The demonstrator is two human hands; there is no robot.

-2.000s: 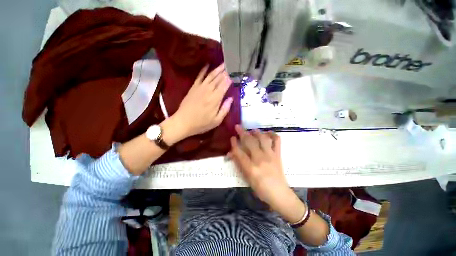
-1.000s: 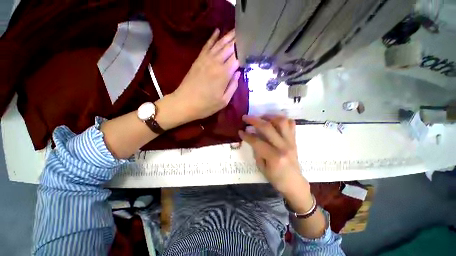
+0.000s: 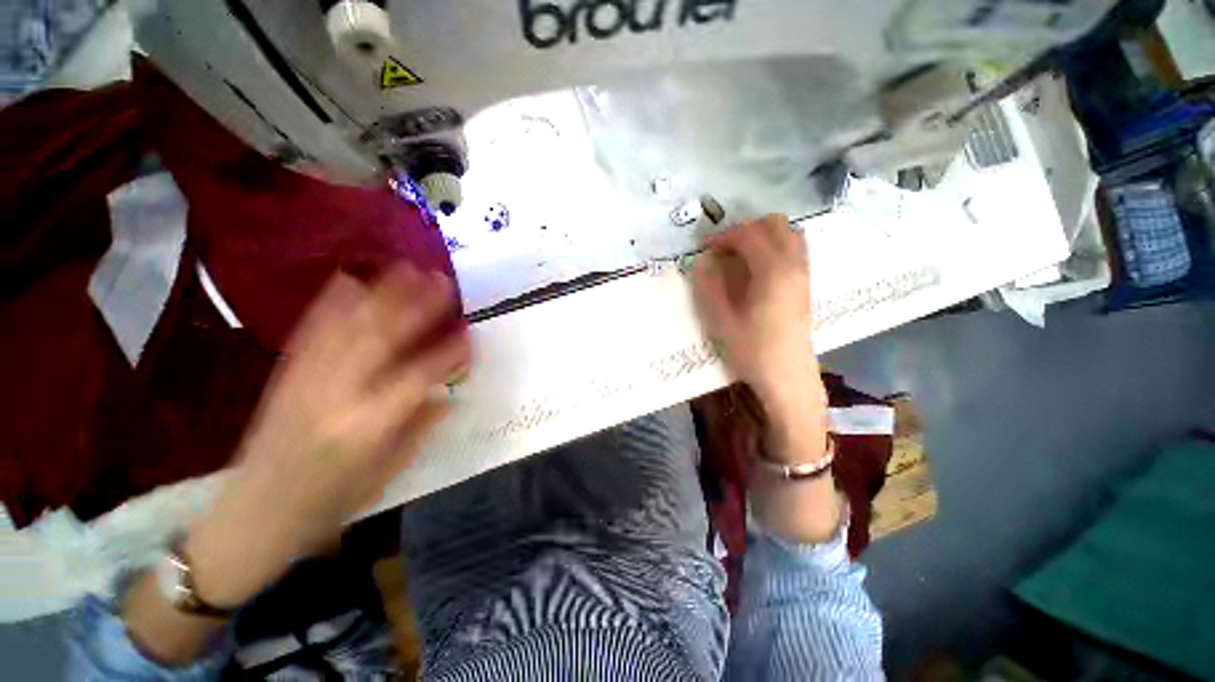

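Note:
The dark red garment point(image 3: 80, 426) lies on the left of the table, with a wide white facing piece point(image 3: 141, 260) and a thin white strip point(image 3: 217, 295) on it. Its right edge is beside the lit needle area point(image 3: 416, 200). My left hand point(image 3: 353, 386) is blurred over the garment's lower right part; whether its fingers grip cloth is unclear. My right hand point(image 3: 762, 300) is at the front edge of the machine bed, fingers bent down, fingertips beside tiny white pieces point(image 3: 662, 267). Whether it holds one is hidden.
The brother machine head point(image 3: 800, 27) spans the top. A small white piece point(image 3: 686, 213) and a brown bit lie on the bed. White pieces point(image 3: 873, 197) lie farther right. A printed ruler scale point(image 3: 873, 296) runs along the front table edge. More red cloth point(image 3: 859, 466) is below the table.
The view has swung to the right. My right hand has left the garment edge and moved right to the tiny white pieces. My left hand has shifted toward the garment's lower right edge.

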